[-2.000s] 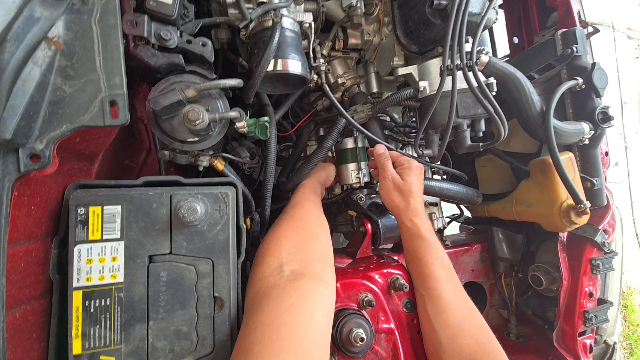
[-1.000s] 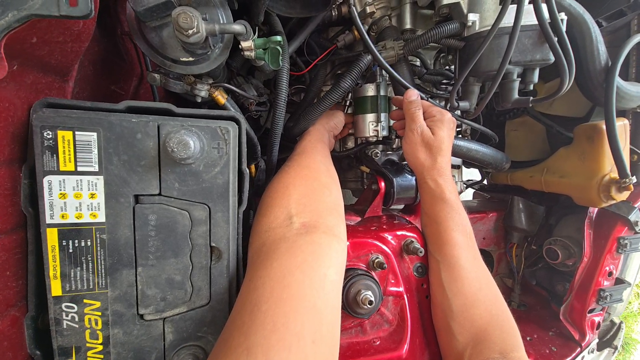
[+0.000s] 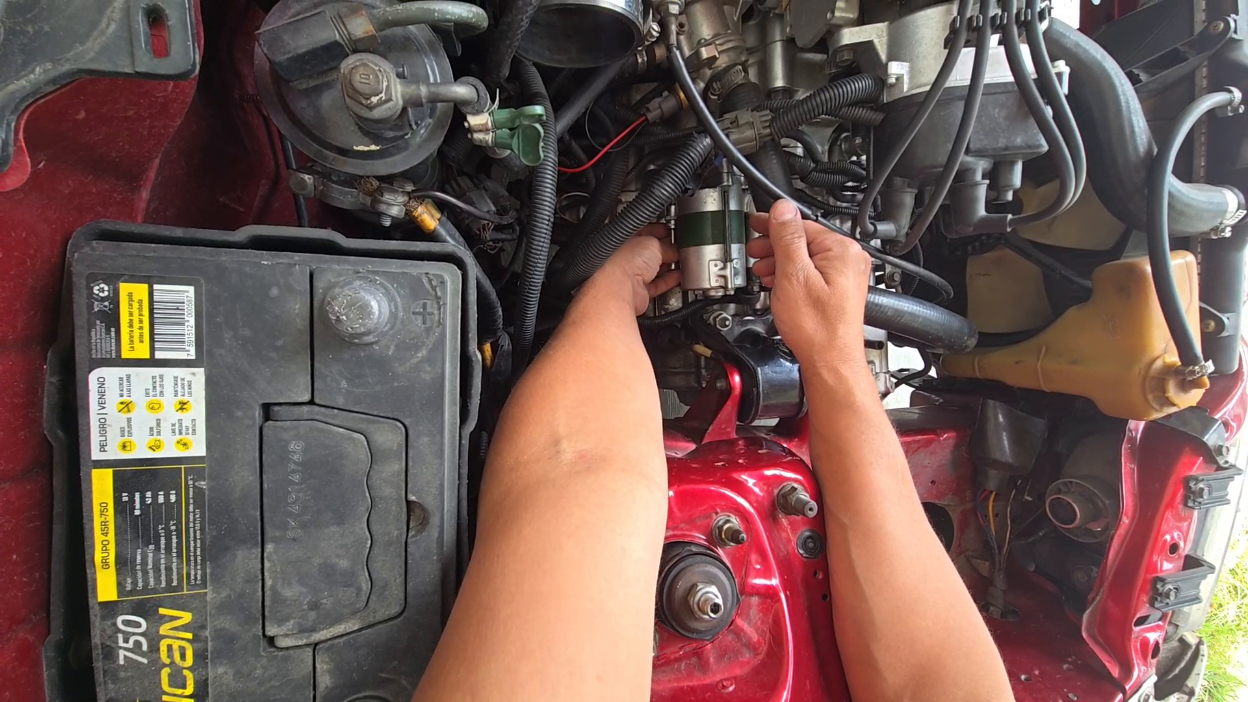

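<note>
A silver metal cylinder with a green band (image 3: 712, 239), which looks like a starter motor, stands low among the engine parts. My left hand (image 3: 639, 268) is at its left side, fingertips close against the metal and partly hidden behind hoses. My right hand (image 3: 814, 278) is at its right side, fingers curled toward the cylinder and the thumb up beside a thin black cable (image 3: 726, 141). Whether either hand grips the cylinder is not clear. Just below it sits a black bracket or mount (image 3: 770, 380). A ribbed black conduit (image 3: 643, 210) slants past my left fingers.
A large car battery (image 3: 370, 366) fills the lower left. The red strut tower (image 3: 741, 546) with studs lies between my forearms. A yellowed plastic reservoir (image 3: 1111, 341) and a thick radiator hose (image 3: 1102, 117) are at the right. A round black canister (image 3: 356, 88) is at the upper left.
Both hands stay at the sides of the cylinder. The right hand's fingers have shifted slightly, with its thumb now pointing up. The view moved closer.
</note>
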